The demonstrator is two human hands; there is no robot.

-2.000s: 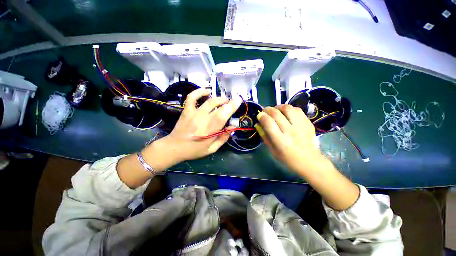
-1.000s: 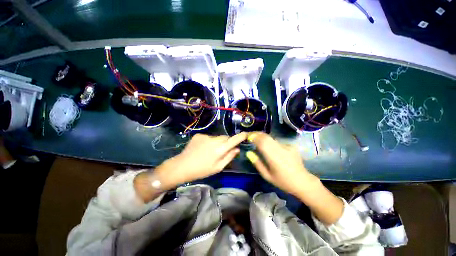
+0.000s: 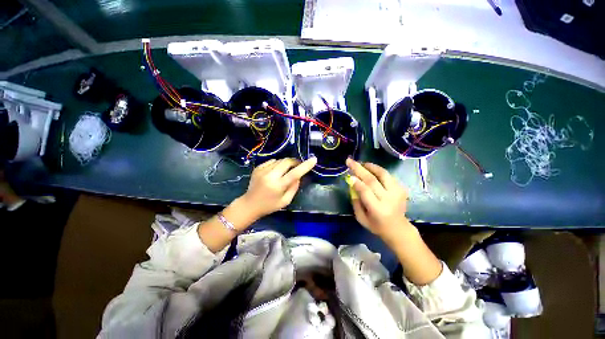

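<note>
A small white camera housing (image 3: 323, 166) with a black interior stands open end up in front of me, its white bracket (image 3: 323, 74) pointing away. Red, yellow and dark leads cross its opening. My left hand (image 3: 270, 188) is at its near left rim, index fingertip touching the rim. My right hand (image 3: 379, 200) is at its near right rim, fingers bent, with yellow caps on fingertips. Whether the fingertips pinch a thin ring or only press on the rim cannot be told. Two wired housings stand close together at left, and another housing (image 3: 424, 124) at right.
Tangled thin white loops (image 3: 536, 149) lie at right and a tighter clump (image 3: 88, 137) at left. Black round parts (image 3: 119, 111) lie beside the clump. A white-and-black unit (image 3: 25, 126) is at far left. A carton (image 3: 564, 265) holding several units (image 3: 507, 260) is at lower right.
Both hands have come down from the wiring to the near rim, and their fingertips have since spread apart along it. The red lead now lies loose across the housing.
</note>
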